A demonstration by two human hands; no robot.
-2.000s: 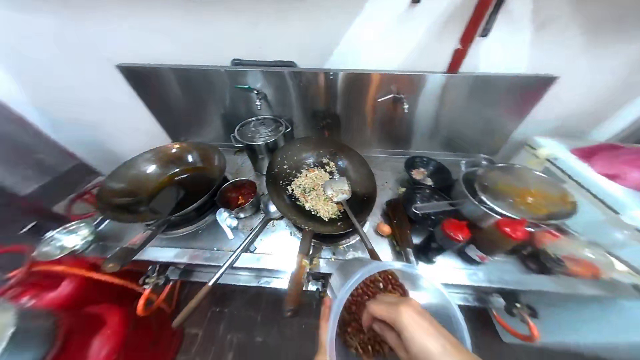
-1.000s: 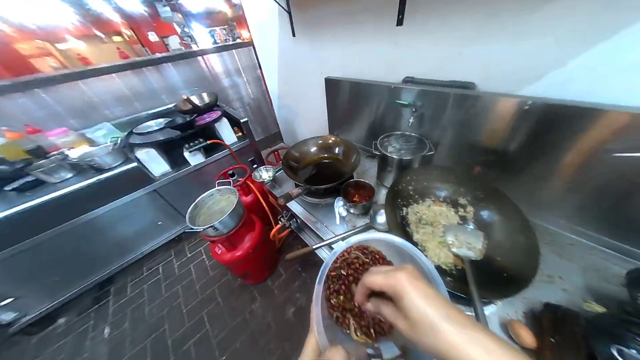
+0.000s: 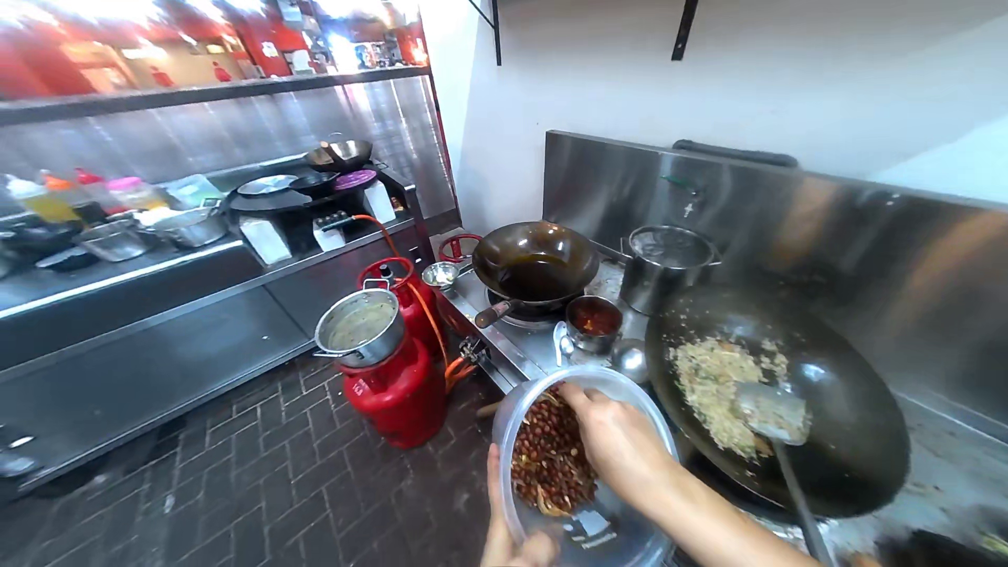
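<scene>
My left hand [image 3: 520, 531] grips the rim and side of a clear plastic tub [image 3: 650, 524] at the lower middle. Reddish-brown peanuts [image 3: 551, 457] mixed with thin pale bits lie in it. My right hand [image 3: 618, 433] reaches into the tub, its fingertips at the peanuts near the far wall; whether they pinch any is hidden. Right of the tub a large wok [image 3: 858, 441] holds chopped, pale fried food [image 3: 713, 386], with a metal wok spatula [image 3: 776, 413] resting in it.
A second wok [image 3: 535, 268] holds dark oil. Near it are a pot of red sauce [image 3: 594, 319], a ladle [image 3: 630, 358] and a lidded steel pot [image 3: 669, 248]. Left stand red gas cylinders [image 3: 398, 394], one bearing a two-handled pot [image 3: 358, 323], and a steel counter [image 3: 283, 268] with pans.
The view has swung far to the left. My right hand has moved from the middle of the peanuts toward the tub's far wall. My left hand still holds the tub.
</scene>
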